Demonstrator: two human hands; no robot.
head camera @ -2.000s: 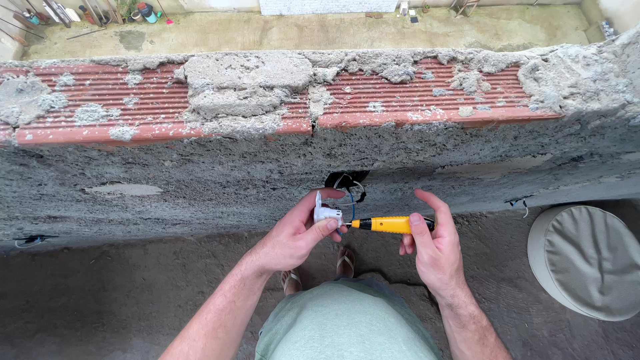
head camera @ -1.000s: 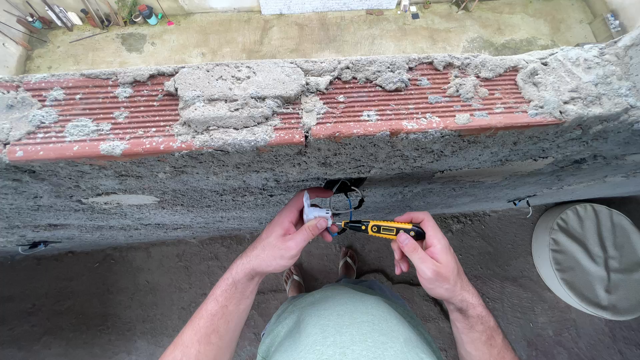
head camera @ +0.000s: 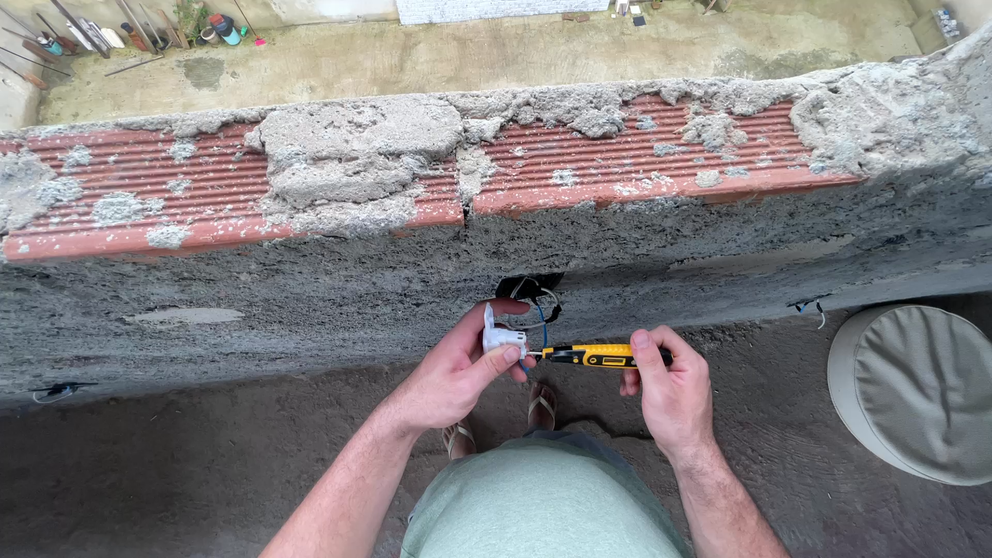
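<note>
Between the thumb and fingers of my left hand (head camera: 465,372) is a white plastic electrical socket module (head camera: 502,336). My right hand (head camera: 673,380) grips the black end of a yellow and black voltage tester screwdriver (head camera: 601,356), which lies level and points left. Its thin metal tip meets the right side of the module, by my left thumb; the exact contact spot is too small to tell. A blue wire (head camera: 543,324) and a pale wire come out of a dark box opening (head camera: 527,286) in the wall, just above my left fingers. Where they end at the module is partly hidden.
A rough rendered wall topped with red hollow bricks (head camera: 643,147) and mortar crosses the view. More wires stick out at the right (head camera: 811,308) and lower left (head camera: 58,390). A round grey-beige covered pouf (head camera: 918,387) stands at the right. Tools and pots lie beyond the wall.
The tester has turned about its length between my right fingers: its small display window, not visible two seconds ago, now shows. My left hand keeps hold of the module.
</note>
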